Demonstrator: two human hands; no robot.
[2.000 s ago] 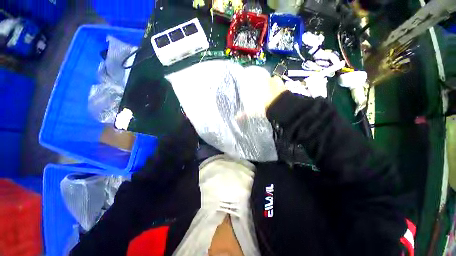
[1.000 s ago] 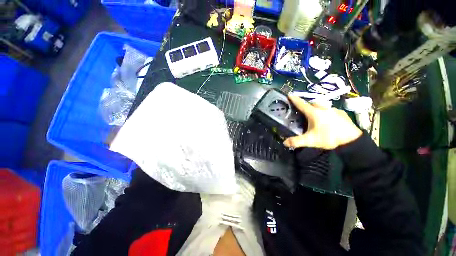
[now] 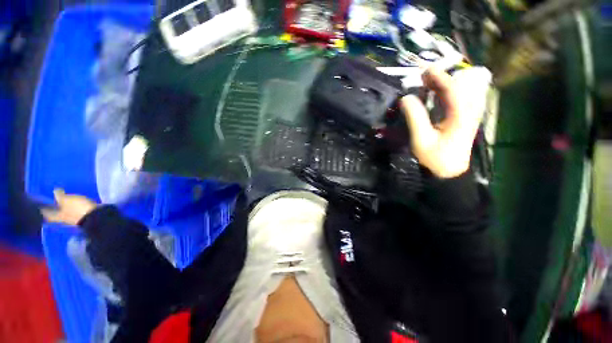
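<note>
A black socket unit (image 3: 352,94), blurred, lies on the black slotted panels (image 3: 335,157) in the middle of the bench. My right hand (image 3: 446,120) is at its right end, thumb and fingers apart, with a dark gap between them. A black cord (image 3: 325,184) lies at the front of the panels. My left hand (image 3: 67,208) is far left at the near rim of the large blue crate (image 3: 57,100). It is blurred, so whether it grips anything does not show. Bubble bags (image 3: 114,134) lie in that crate.
A white power strip (image 3: 209,27) lies at the back left, with a red parts tray (image 3: 314,19) and a blue parts tray (image 3: 369,19) to its right. White cables (image 3: 423,43) are behind my right hand. A second blue crate (image 3: 64,268) and a red crate (image 3: 27,295) stand lower left.
The white bubble bag has left the front of the bench. My left hand now shows at the far-left crate. The black unit has turned, and my right hand's grip has opened beside it.
</note>
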